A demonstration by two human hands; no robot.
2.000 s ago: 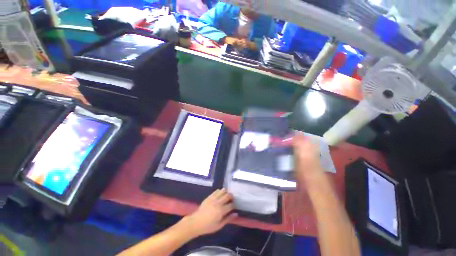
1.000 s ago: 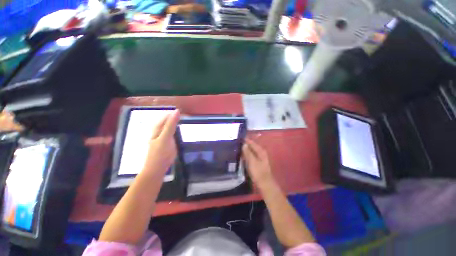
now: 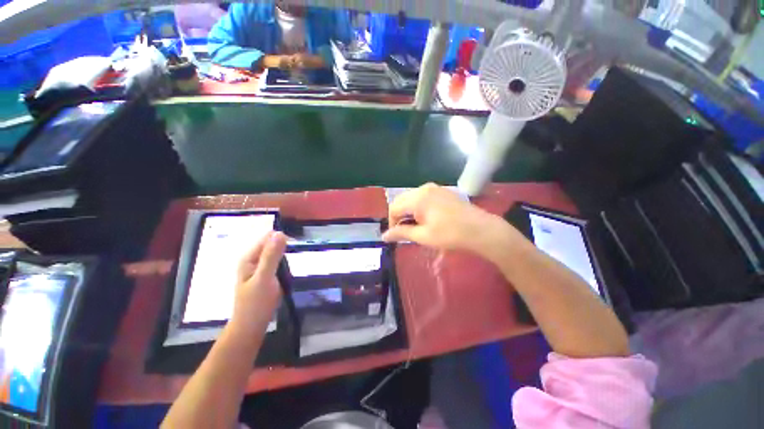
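Observation:
A tablet (image 3: 339, 289) with a white band and small live picture on its dark screen lies over a black tray with a pale liner (image 3: 348, 342). My left hand (image 3: 261, 281) grips its left edge, thumb on top. My right hand (image 3: 431, 219) is at its upper right corner, fingers curled together. A small dark thing shows between those fingers; I cannot tell what it is or whether they grip the tablet. A second tablet (image 3: 219, 272) with a white screen lies in a tray at the left, partly behind my left hand.
Tablet with colourful screen (image 3: 29, 335) at far left. White-screen tablet (image 3: 563, 245) at right, partly behind my right forearm. Black tray stacks (image 3: 113, 167) stand on both sides. White fan (image 3: 519, 80) and green belt (image 3: 276, 147) lie beyond. A thin white wire hangs at the front edge. A person sits opposite.
My right hand has moved from the tablet's right side to its upper right corner. My left hand stays at the left edge. Pale liner now shows above the tablet's top edge.

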